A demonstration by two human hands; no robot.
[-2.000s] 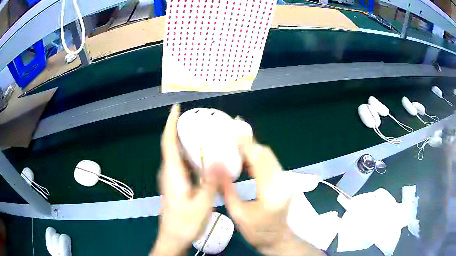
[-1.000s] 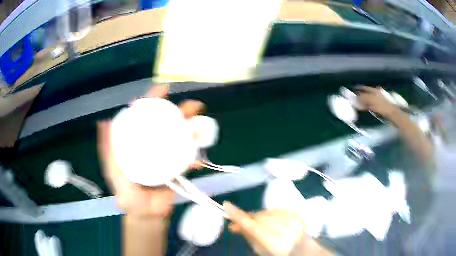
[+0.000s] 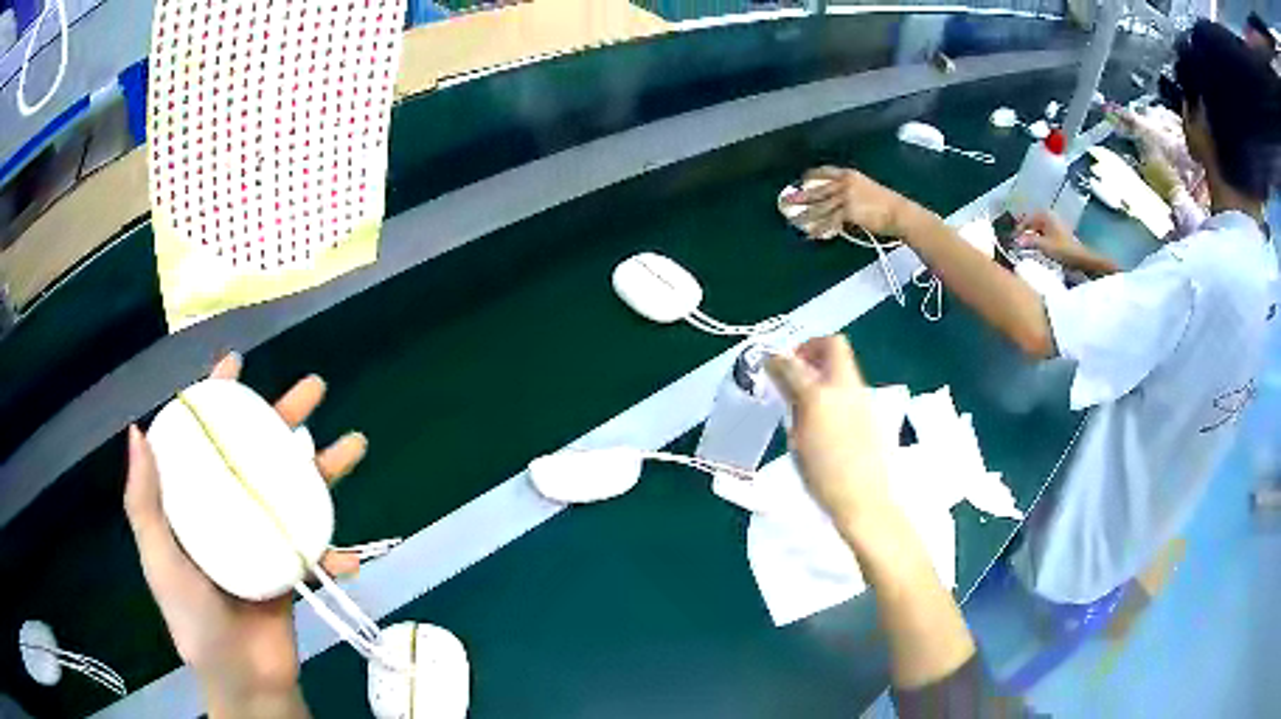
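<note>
My left hand (image 3: 232, 618) holds a white oval unit (image 3: 232, 485) in its palm, gold seam line facing me, the cord hanging toward lower right. A second white edge and cord show behind it, partly hidden. My right hand (image 3: 829, 421) has its fingers bent together beside the metal top of the pale bottle (image 3: 740, 421); whether they pinch anything is unclear. Another unit (image 3: 656, 287) lies on the green belt, its cord running toward my right fingertips. One unit (image 3: 419, 671) lies on the near bench and a slimmer one (image 3: 587, 475) by the bottle.
White wipes (image 3: 808, 555) lie right of the bottle, partly behind my right forearm. A dotted sheet (image 3: 274, 155) hangs at upper left. The belt's grey rail (image 3: 492, 541) runs diagonally. A coworker (image 3: 1152, 379) at right reaches over the belt, a hand on a unit.
The view has turned right, bringing the coworker into full view. My left hand has turned the unit so its seam shows. My right hand has left that unit's cord and moved to the bottle.
</note>
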